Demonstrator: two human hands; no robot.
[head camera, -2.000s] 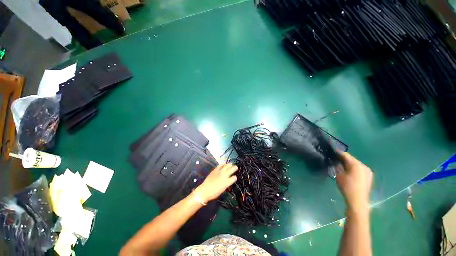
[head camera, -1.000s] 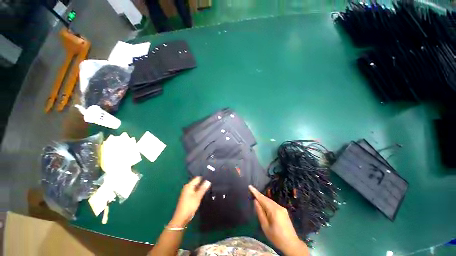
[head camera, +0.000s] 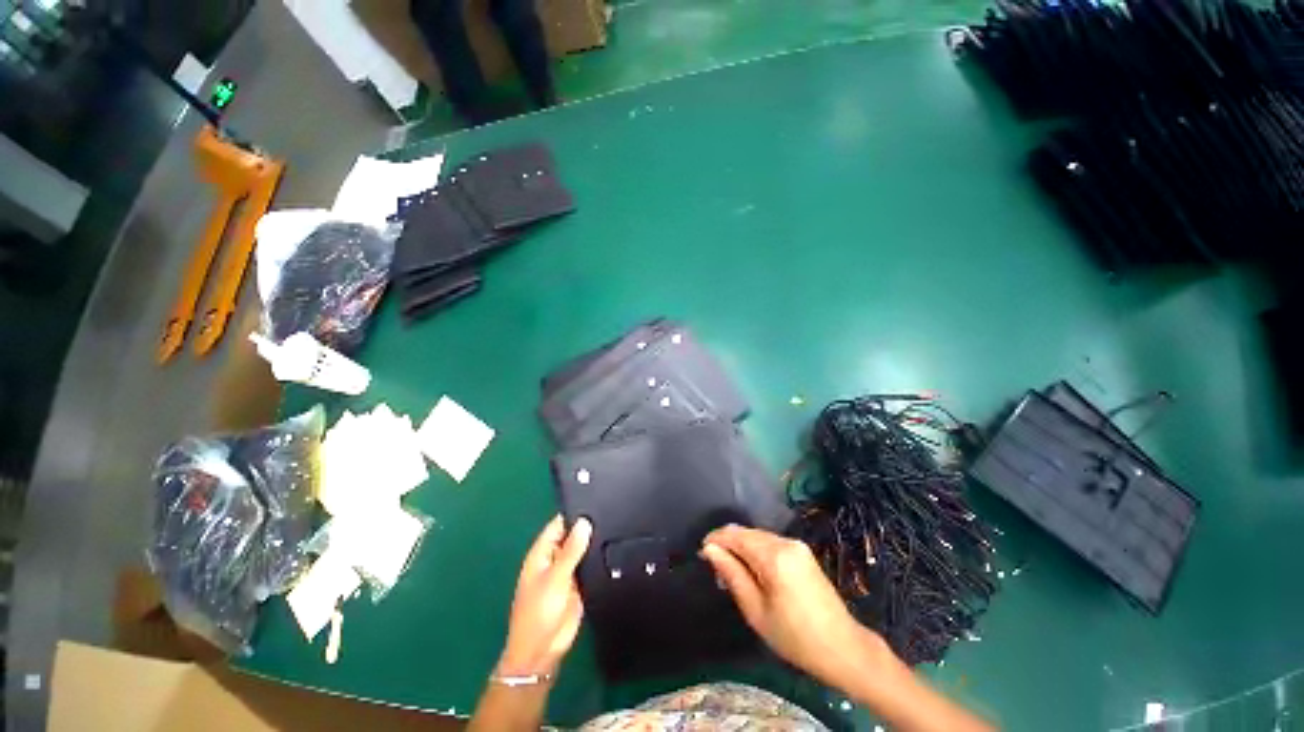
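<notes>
A flat black cover panel (head camera: 651, 493) lies over the front of the overlapping panel stack (head camera: 669, 375). It has a small outlined patch and shiny dots. My left hand (head camera: 549, 586) grips the panel's left edge between thumb and fingers. My right hand (head camera: 772, 579) is over the panel's right side, fingertips pinched together by the patch; whether a cord is between them cannot be made out. A tangled black cord bundle (head camera: 901, 522) lies right of the stack. Worked covers (head camera: 1094, 493) lie right of the bundle, with a cord sticking out.
A large pile of black covers (head camera: 1173, 172) fills the far right. Smaller black panels (head camera: 486, 208), plastic bags (head camera: 215, 522), a white cup (head camera: 322, 365) and pale paper sheets (head camera: 372, 465) lie left. A carton (head camera: 172, 694) is lower left. A person's legs (head camera: 486, 57) show beyond the table.
Since two seconds ago, my right hand has left the worked covers and come to the panel. Since one second ago, the panel has been raised or turned, and my right hand has moved in to the patch.
</notes>
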